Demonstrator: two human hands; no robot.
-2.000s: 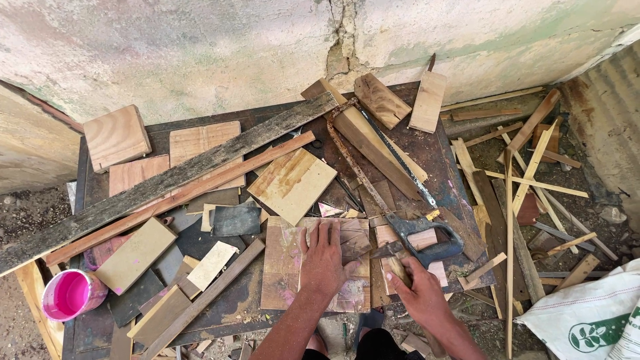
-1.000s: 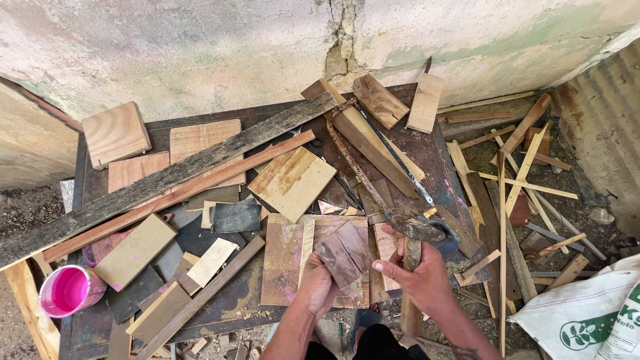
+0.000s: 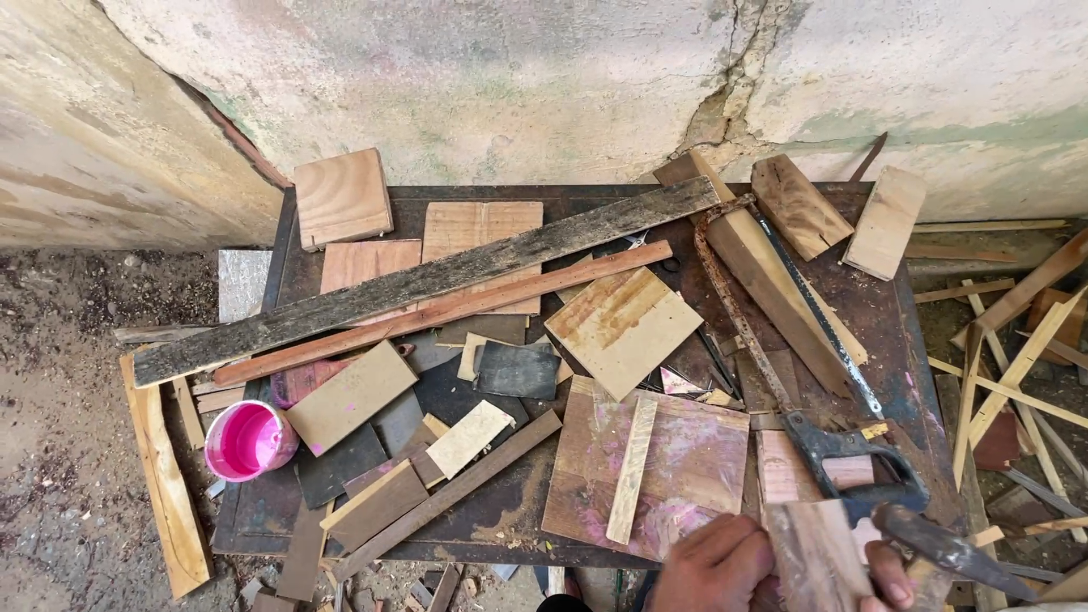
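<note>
At the lower right, my left hand (image 3: pixel 722 561) grips a small brown wooden block (image 3: pixel 816 552) by its left side. My right hand (image 3: pixel 897 582) is partly cut off by the lower edge; it holds a hammer (image 3: pixel 952 548) whose dark metal head lies just right of the block. Behind the block lies a rusty hacksaw (image 3: pixel 739 327) with a dark handle. A square wooden board (image 3: pixel 697 467) with pink stains rests near the table's front edge, a narrow wood strip (image 3: pixel 633 472) lying across it.
A cup of pink paint (image 3: pixel 251 440) stands at the table's left. A long weathered plank (image 3: pixel 425 280) and a reddish batten (image 3: pixel 450 310) cross the dark table (image 3: pixel 510 544). Wood offcuts (image 3: pixel 1020 374) lie on the ground at right. A cracked wall (image 3: pixel 510 93) rises behind.
The left hand, flat on the square board two seconds ago, now grips the block. Both hands have moved right, away from the board. The hammer head has come into clear sight. The view has shifted left.
</note>
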